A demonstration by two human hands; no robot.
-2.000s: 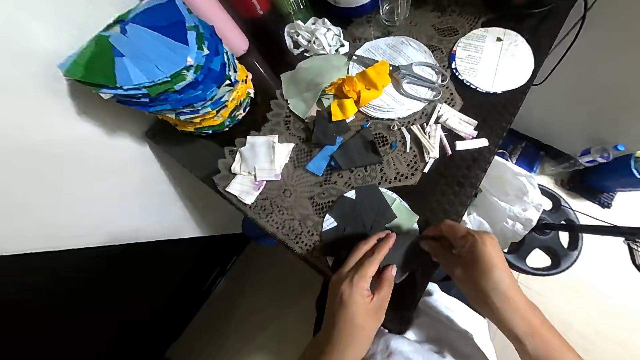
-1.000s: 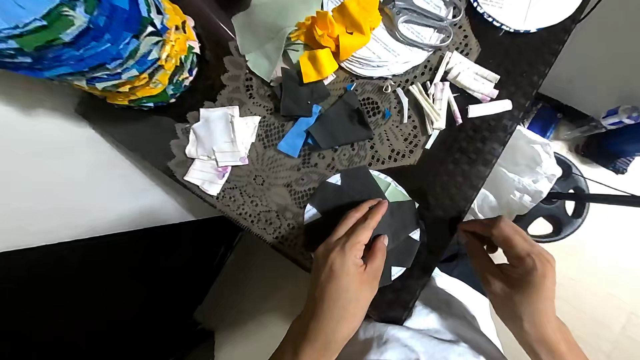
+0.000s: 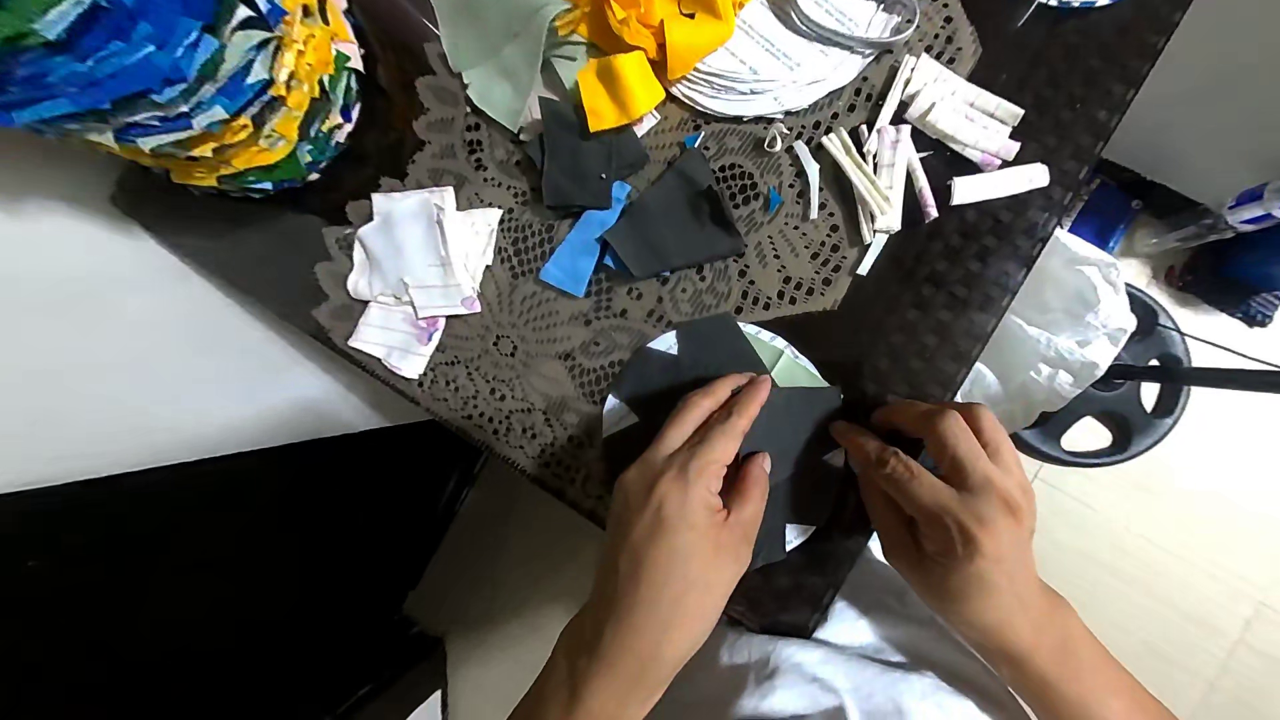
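Observation:
A white paper disc [image 3: 795, 358] lies at the corner of the dark table, mostly covered by black fabric pieces [image 3: 690, 370] and one pale green piece [image 3: 790, 370]. My left hand [image 3: 690, 500] rests flat on the black pieces with its fingers together. At the disc's right edge, the fingertips of my right hand [image 3: 945, 490] touch the edge of a black piece; whether they pinch anything is hidden. Above the disc lie folded black fabric [image 3: 680, 215], a blue strip [image 3: 585, 240], yellow fabric [image 3: 620, 90] and green fabric [image 3: 500, 60].
A lace cloth [image 3: 540, 370] covers part of the table. White fabric squares [image 3: 415, 250] lie left, rolled white strips [image 3: 890, 180] right, stacked white discs [image 3: 760, 70] at the top. A stack of multicoloured fabric discs [image 3: 200, 90] stands upper left. A plastic bag [image 3: 1060, 320] hangs beside the table edge.
My right hand was apart from the disc one second ago and is now back at its right edge. My left hand stays on the black pieces. The view has moved closer.

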